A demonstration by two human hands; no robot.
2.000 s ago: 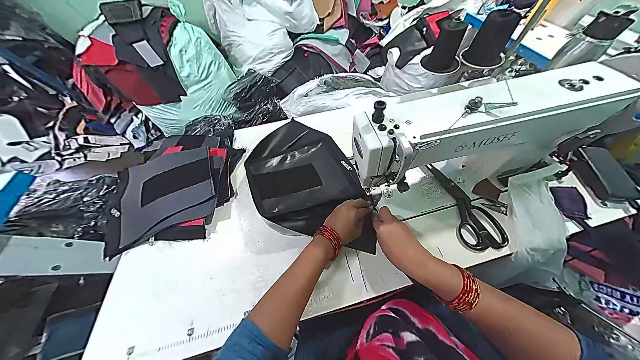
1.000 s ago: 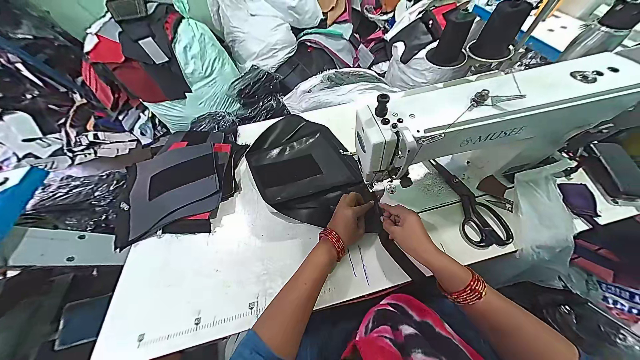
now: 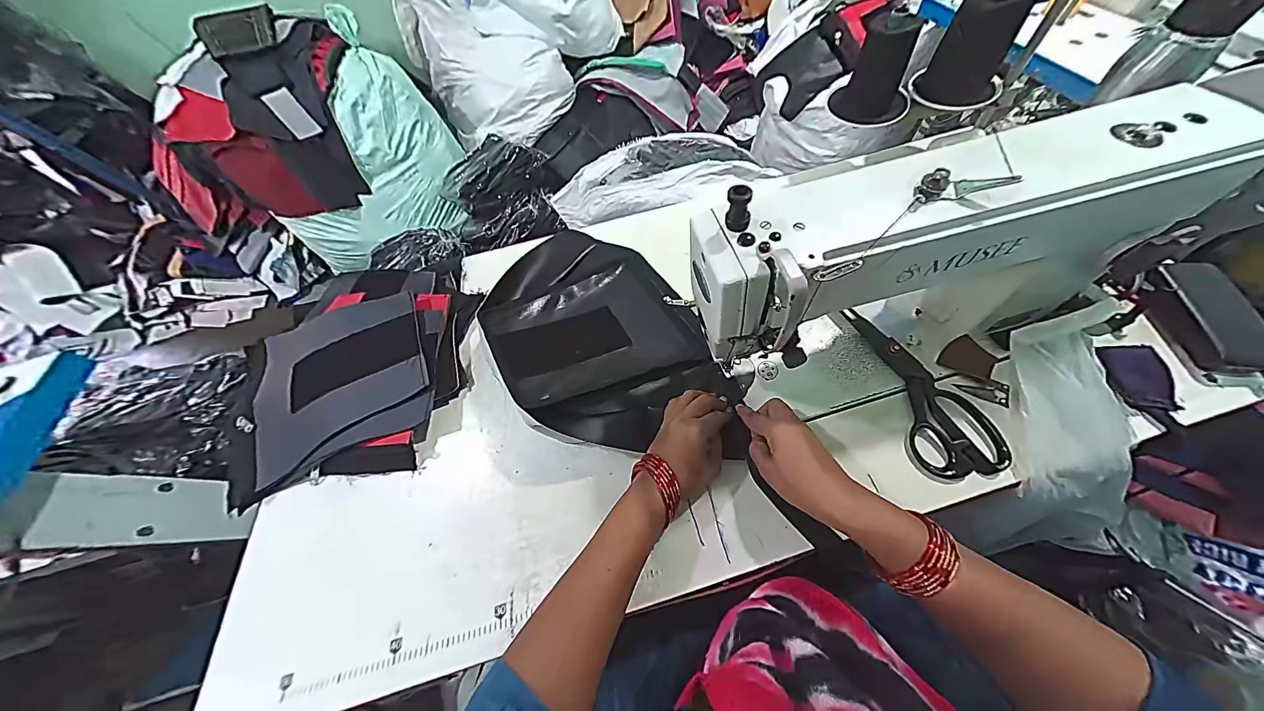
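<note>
A black fabric panel (image 3: 583, 296) with a darker rectangular patch lies on the sewing table, its right corner at the needle area of a white sewing machine (image 3: 750, 281). My left hand (image 3: 694, 439) is closed on the panel's near edge, just in front of the presser foot. Close beside it, my right hand (image 3: 790, 454) pinches the same edge between thumb and fingers. A dark strip runs from there beneath my right hand toward the table's front edge. The exact spot under my fingertips is hidden.
Black-handled scissors (image 3: 953, 434) lie right of the needle, beside the machine's base. Stacked grey, black and red fabric pieces (image 3: 341, 380) rest at the table's left. Black thread cones (image 3: 879, 69) stand behind the machine. Stuffed bags (image 3: 395, 148) and fabric heaps lie beyond the table.
Both hands stay at the panel's edge near the needle. The dark strip running past my right hand shows in the last two frames, less plainly in the first.
</note>
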